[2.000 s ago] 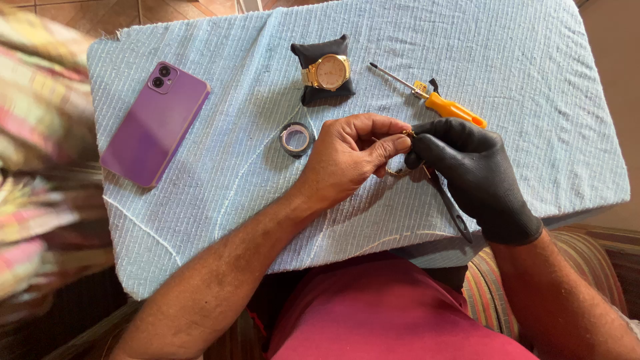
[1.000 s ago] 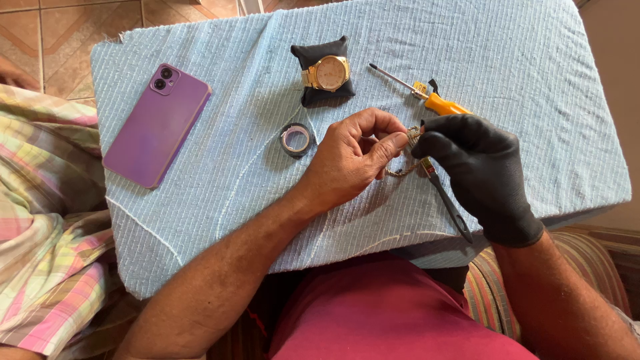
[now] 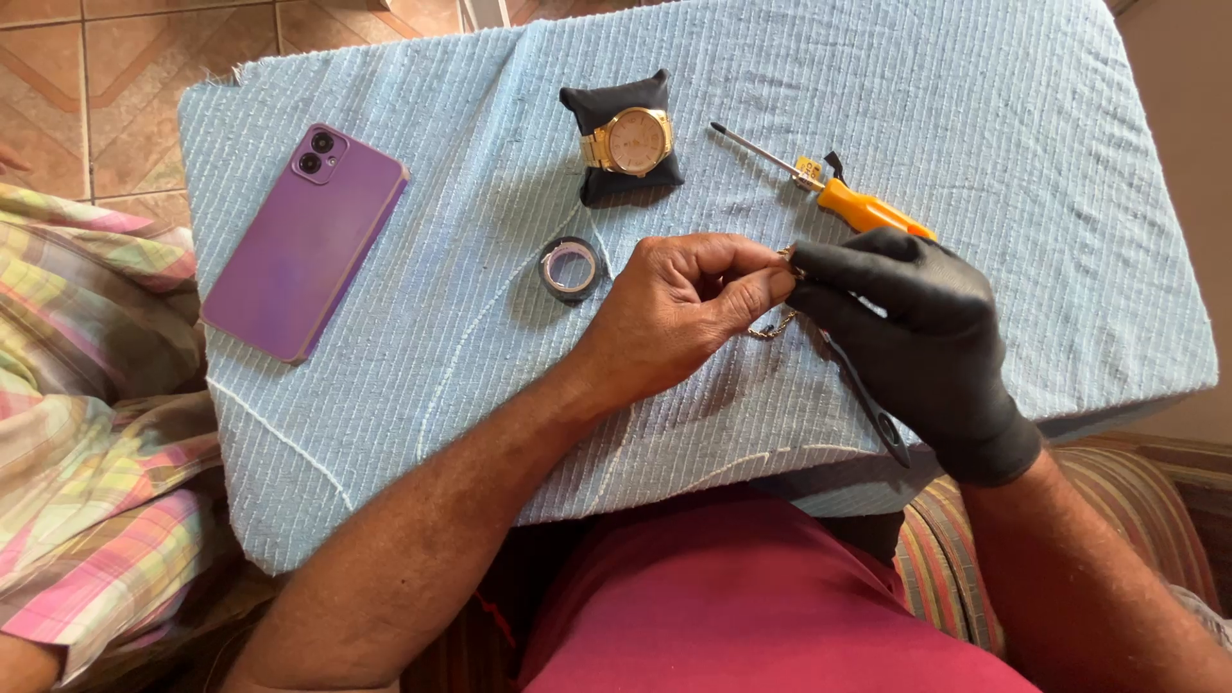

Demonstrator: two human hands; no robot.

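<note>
My bare left hand (image 3: 688, 313) pinches one end of a thin chain (image 3: 770, 330) between thumb and index finger; a loop of it hangs below the fingertips. Fingertip to fingertip with it, my right hand (image 3: 910, 332), in a black glove, also grips the chain, though the exact grip is hidden. Partly under the right hand lies a dark-handled tool (image 3: 881, 419), its far part covered. Above that hand rests a screwdriver with an orange handle (image 3: 866, 210). A gold-coloured wristwatch (image 3: 637, 142) is wrapped on a black cushion (image 3: 626, 99). Left of my left hand is a roll of tape (image 3: 549, 274).
A purple smartphone (image 3: 303, 245) lies camera side up on the left of the table covered with a blue cloth (image 3: 462, 173). Another person in plaid clothing (image 3: 87, 414) is beside the table's left edge. A small yellow tag (image 3: 808, 173) touches the screwdriver shaft.
Both hands stay together at nearly the same spot, with small shifts of the fingers on the chain. The plaid clothing at the left has moved.
</note>
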